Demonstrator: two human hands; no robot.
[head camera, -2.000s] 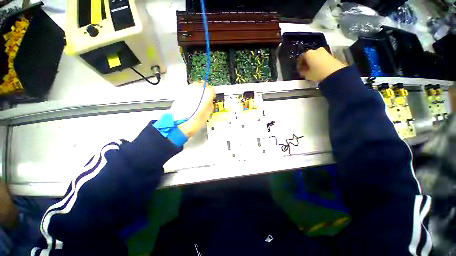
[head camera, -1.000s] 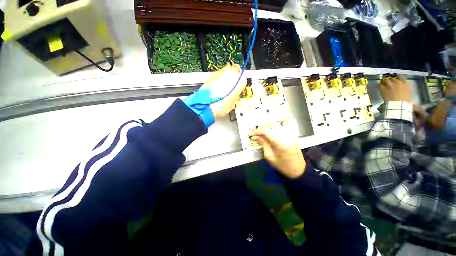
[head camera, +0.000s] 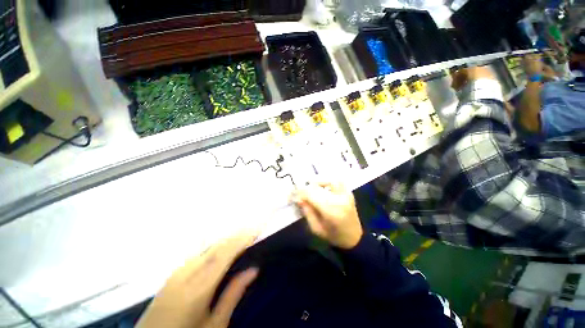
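A joined pair of pale yellow circuit boards (head camera: 314, 144) lies in the white channel, with yellow and black parts along its far edge. My right hand (head camera: 330, 211) is at its near edge, fingers bent and close together; whether they grip the board or a small part cannot be told. My left hand (head camera: 199, 282) is large and blurred at the channel's near edge, lower left, fingers apart and nothing seen in it. A thin dark wavy strand (head camera: 250, 161) lies left of the boards.
Green components (head camera: 168, 102), green-yellow components (head camera: 234, 88) and a dark parts bin (head camera: 300, 64) stand behind the metal rail (head camera: 160, 154). More boards (head camera: 394, 118) lie to the right, near a person's plaid sleeve (head camera: 481, 166). A cream dispenser (head camera: 48, 83) stands at far left.
The view has swung right, so bins and boards appear further left. My left hand has left the board's far left side and come back to the near edge. My right hand remains near the board's near edge.
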